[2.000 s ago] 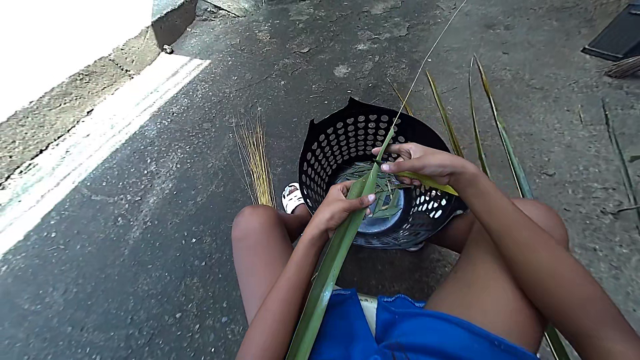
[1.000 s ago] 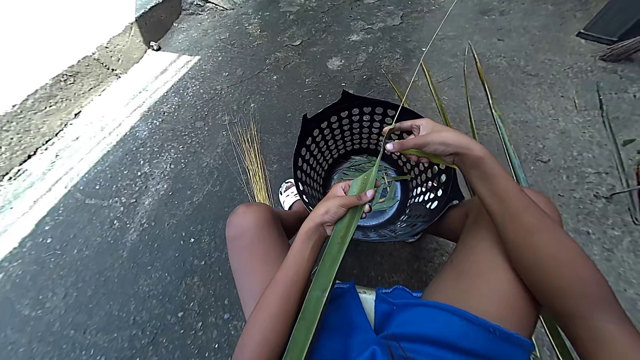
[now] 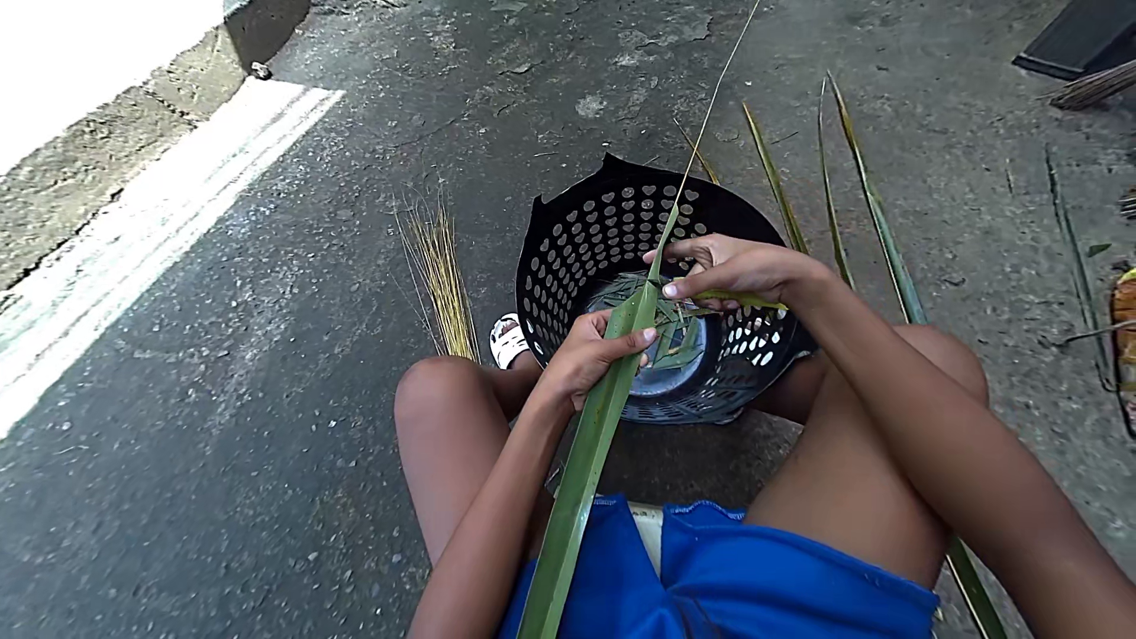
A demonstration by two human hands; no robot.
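My left hand (image 3: 602,357) grips a long green palm leaflet (image 3: 586,470), its thumb on top of the blade. The wide blade runs down over the blue shorts, and a thin bare rib (image 3: 717,89) extends from its upper end. My right hand (image 3: 723,271) is at the narrowed part of the leaf just above, thumb and fingers around a yellow-green strip (image 3: 745,299). Both hands are over a black perforated plastic basket (image 3: 568,226), whose bottom holds cut leaf pieces (image 3: 679,346).
A bundle of thin yellowish ribs (image 3: 444,284) stands left of the basket by a white sandal (image 3: 508,341). Several long leaflets (image 3: 874,195) lie on the right. A concrete ledge (image 3: 169,106) is at upper left, and a stick broom (image 3: 1096,86) at upper right.
My right hand moved up along the leaf, away from my left hand, by one second ago, and is now lower again, nearer to it. My left hand keeps its grip.
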